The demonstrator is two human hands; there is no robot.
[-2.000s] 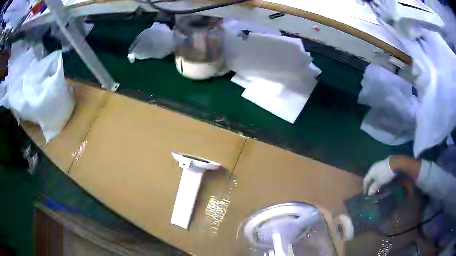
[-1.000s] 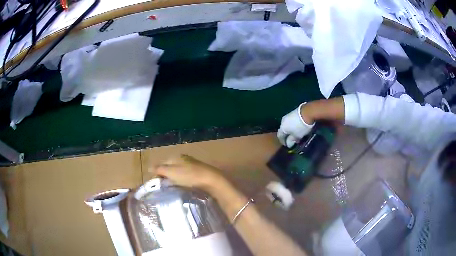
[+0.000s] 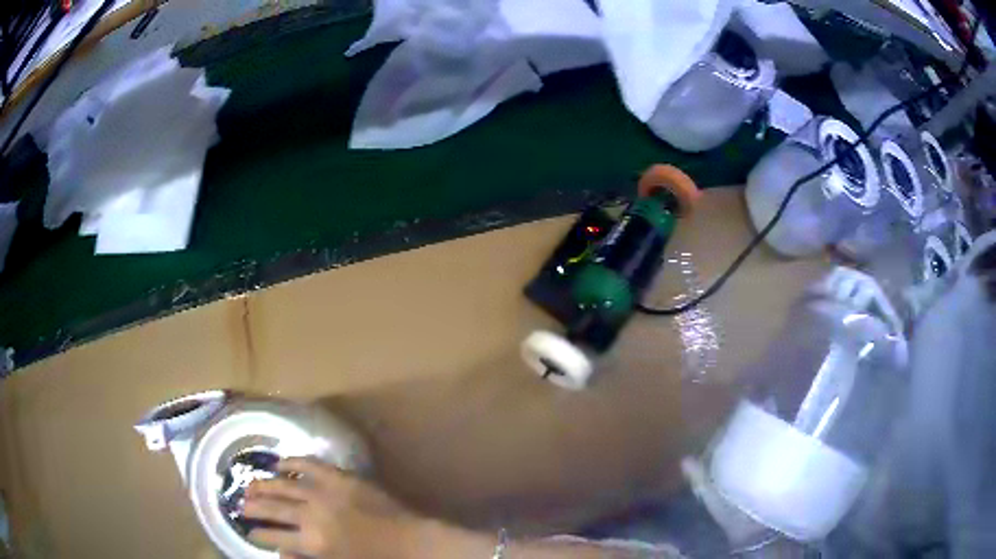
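A humidifier unit (image 3: 208, 497) at the lower left shows its white ring and dark glossy centre towards me. My right hand (image 3: 311, 504), bare, reaches in from the lower right. Its fingers lie on the dark centre and ring, partly covering them. A white ring-ended part (image 3: 158, 428) with a small tab stands close against the unit's left side; its lower part is hidden. My left hand is not in view.
A black-green electric screwdriver (image 3: 623, 268) with a white disc and cord lies mid-bench (image 3: 437, 317), beside scattered screws (image 3: 697, 328). At right, a neighbouring worker's gloved hand (image 3: 857, 300) touches another unit (image 3: 789, 470). White sheets (image 3: 142, 153) and more units (image 3: 710, 98) lie beyond.
The unit's ring now faces me, where its clear side showed before. My right hand has moved from its far edge onto the ring. The neighbour's hand has left the screwdriver.
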